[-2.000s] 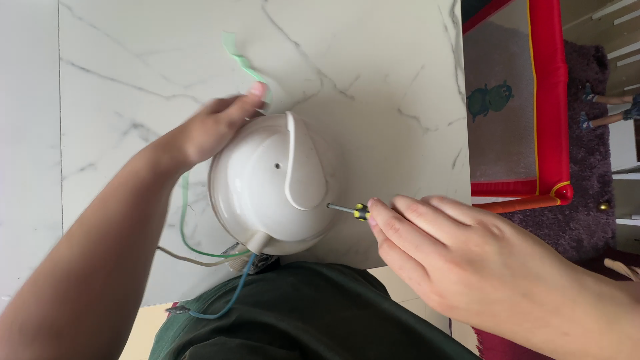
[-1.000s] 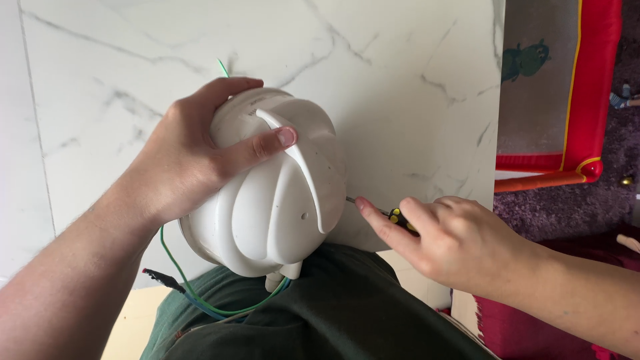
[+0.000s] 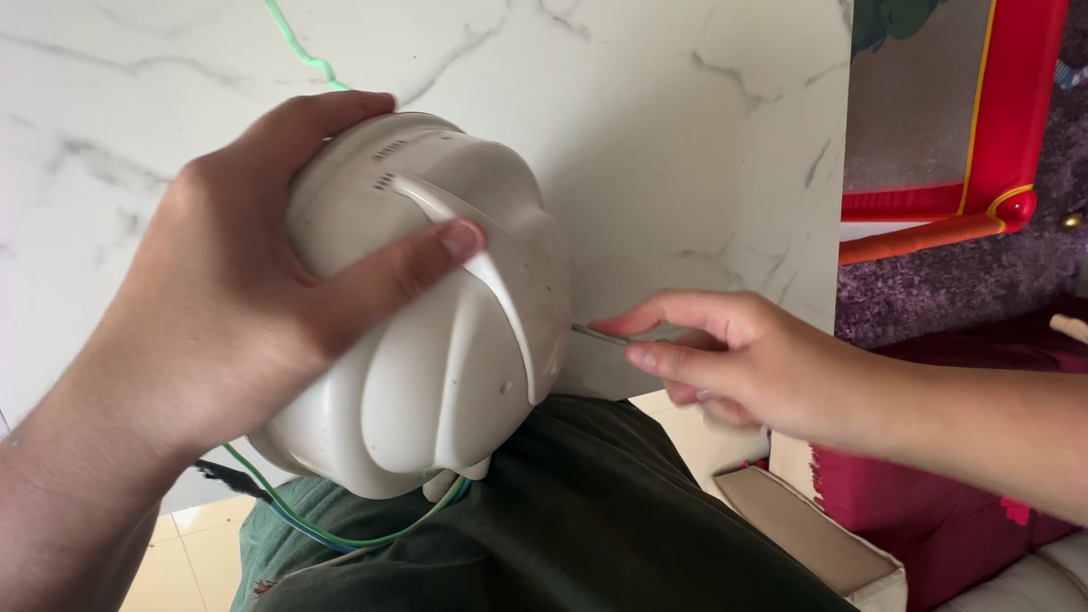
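Observation:
A rounded white plastic housing (image 3: 408, 391) with ribs, small vent slots and a curved raised fin lies at the table's near edge, above dark green cloth on the lap. My left hand (image 3: 255, 255) grips it from the left, thumb across the fin and fingers over the far rim. Between the fingertips of my right hand (image 3: 722, 357) is a screwdriver (image 3: 602, 334); its thin metal shaft reaches the housing's right side. The tip is out of sight and the fingers hide the handle. Green and blue wires (image 3: 340, 537) come from the housing's lower end, beside a black-taped end (image 3: 229, 478).
The marble-patterned table (image 3: 705, 153) lies beneath the housing. A light green strip (image 3: 297, 42) is beyond it. To the right stand a red-framed mesh playpen (image 3: 1011, 110), a purple rug (image 3: 918, 297) and dark red fabric (image 3: 901, 501). A beige box-like object (image 3: 807, 531) is at the lower right.
My left hand has come from the green strip onto the housing, which has turned and now shows its ribbed side. The screwdriver's shaft has moved to the housing's right side. The view is closer.

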